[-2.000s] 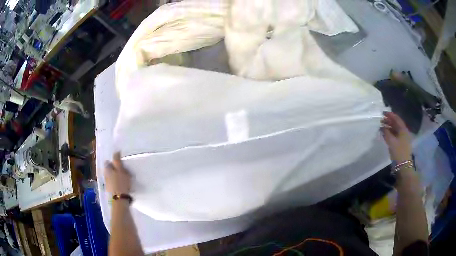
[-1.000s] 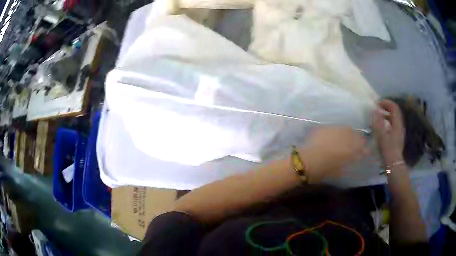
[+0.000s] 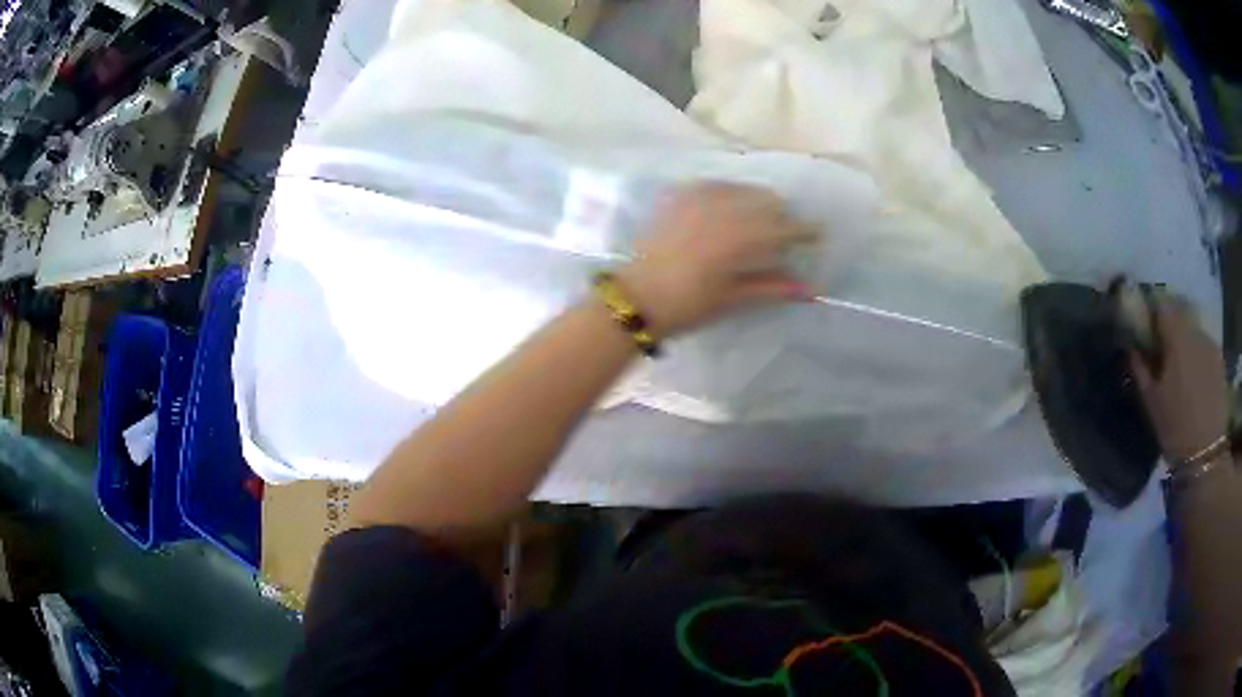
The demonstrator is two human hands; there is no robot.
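Note:
A white to cream garment (image 3: 477, 123) lies spread over the pale pressing table (image 3: 654, 456). A bright seam (image 3: 913, 321) runs along it, with a small white care label (image 3: 590, 211) beside the seam. My left hand (image 3: 729, 252) is blurred and lies over the middle of the cloth at the seam; its fingers are apart and point right. My right hand (image 3: 1174, 375) grips the dark steam iron (image 3: 1090, 388) at the right end of the garment. The iron's pointed plate is seen tilted, its tip towards me.
Blue bins (image 3: 211, 422) and a cardboard box (image 3: 307, 534) stand below the table at left. A sewing machine (image 3: 130, 170) is on a table at far left. Metal loops of scissors (image 3: 1148, 85) lie at the upper right edge. Cloth (image 3: 1056, 626) hangs at lower right.
My left hand has moved from the right side to the middle of the cloth. My right hand has let go of the garment's right end and taken hold of the iron.

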